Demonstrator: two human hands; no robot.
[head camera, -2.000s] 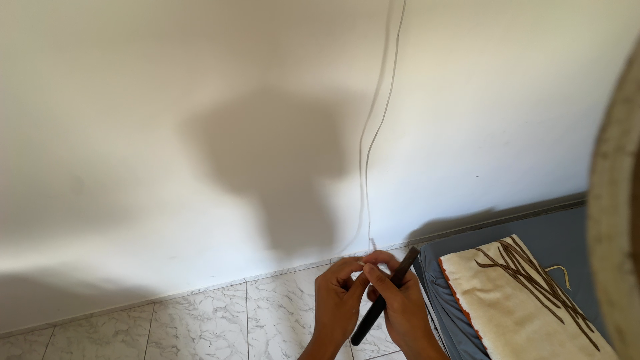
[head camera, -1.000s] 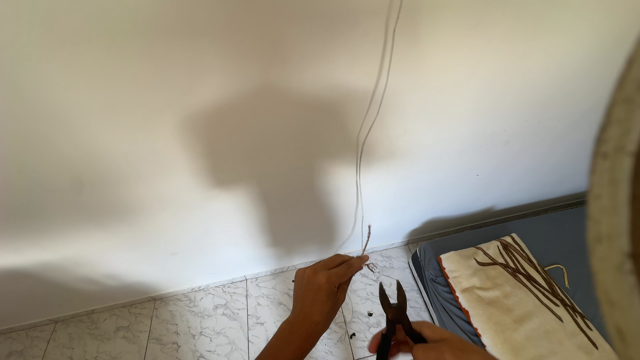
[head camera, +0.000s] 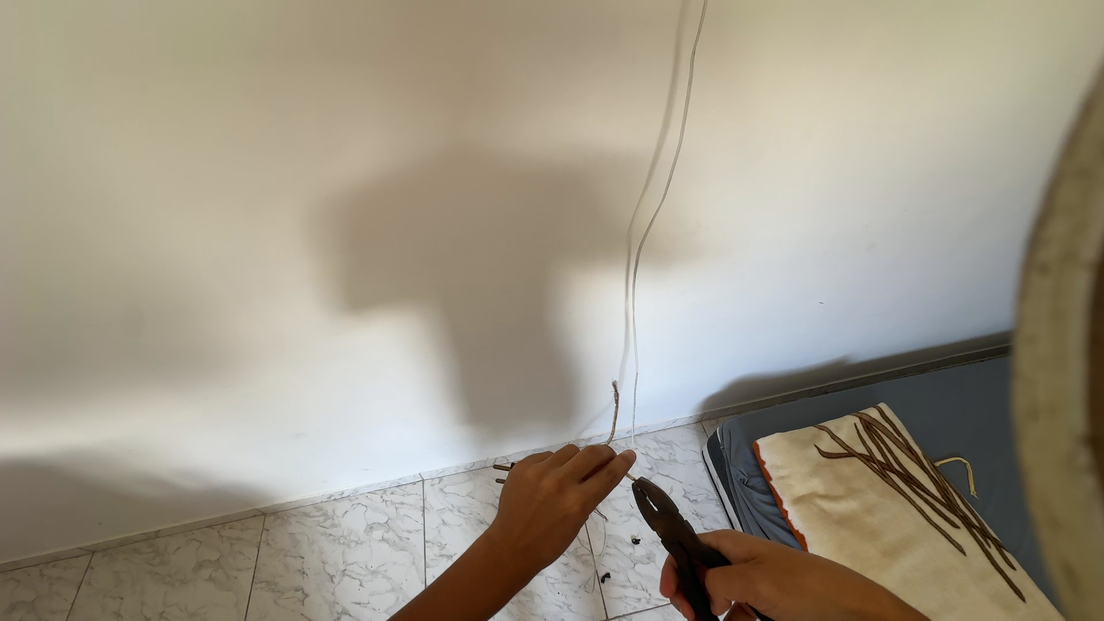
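My left hand (head camera: 561, 492) is closed around a thin brown cord or stem piece, whose wrapped end (head camera: 615, 405) stands up above the fingers. Dark short prongs (head camera: 503, 470) stick out on the hand's left side. My right hand (head camera: 750, 573) grips dark-handled pliers (head camera: 668, 517). The jaws meet a thin strand just right of my left fingertips. A thin pale wire (head camera: 686, 112) hangs down along the wall to my left hand; its lower end is hidden there.
A white wall rises behind marble-patterned floor tiles (head camera: 336, 552). Small black bits (head camera: 605, 577) lie on the floor. At right, a grey-blue mattress (head camera: 931, 379) carries a cream cloth (head camera: 828, 483) with several brown cord pieces (head camera: 897, 466). A round pale rim (head camera: 1048, 302) fills the right edge.
Two seconds ago both hands were together by the wire, with a dark object at the right hand. The pliers' jaws, spread apart one second ago, have moved up to my left fingertips and closed on the strand.
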